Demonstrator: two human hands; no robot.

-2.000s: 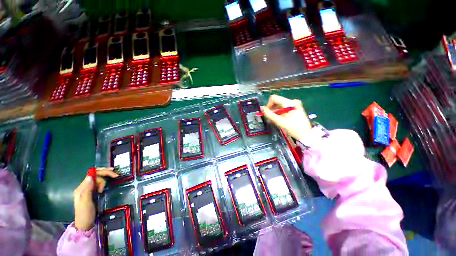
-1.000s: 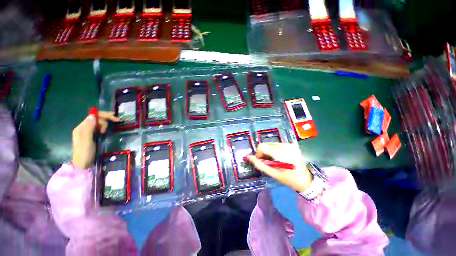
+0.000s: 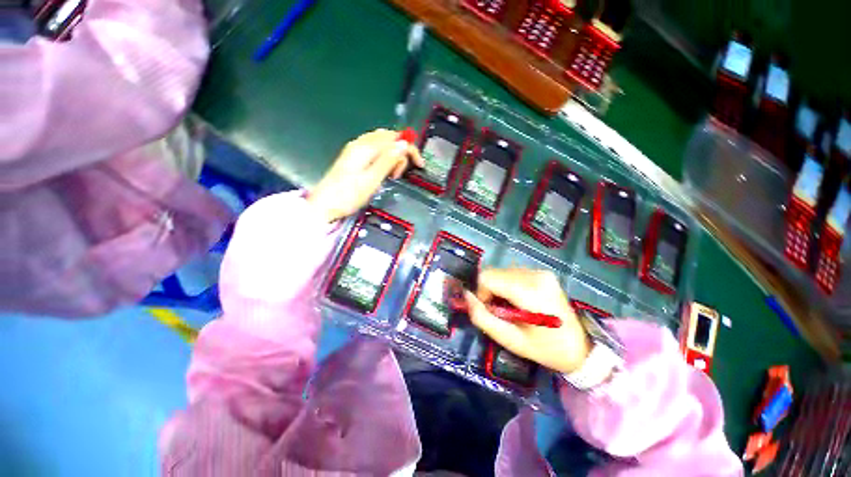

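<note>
A clear blister tray [image 3: 412, 351] with two rows of pockets holds several red phones, back up, battery bays showing. My right hand [image 3: 527, 312] holds a red pen [image 3: 524, 317] over the lower row, its fingertips at a phone [image 3: 441, 284] second from the left. The hand and sleeve cover part of the phones further right. My left hand [image 3: 362, 170] is at the tray's upper left edge, fingers by the first phone of the upper row [image 3: 441, 149]. Something red shows at its fingertip; whether it grips the tray is unclear.
A closed red phone [image 3: 700, 337] lies right of the tray, with orange-red and blue batteries [image 3: 774, 408] beyond. Open phones [image 3: 592, 56] stand on a brown board behind; more [image 3: 804, 210] stand at the right. A blue pen [image 3: 284, 30] lies upper left. Another person's pink sleeve [image 3: 103, 84] is at left.
The view has turned, so the tray looks tilted. My right hand with the red pen has moved left along the lower row. My left hand stays at the tray's left edge.
</note>
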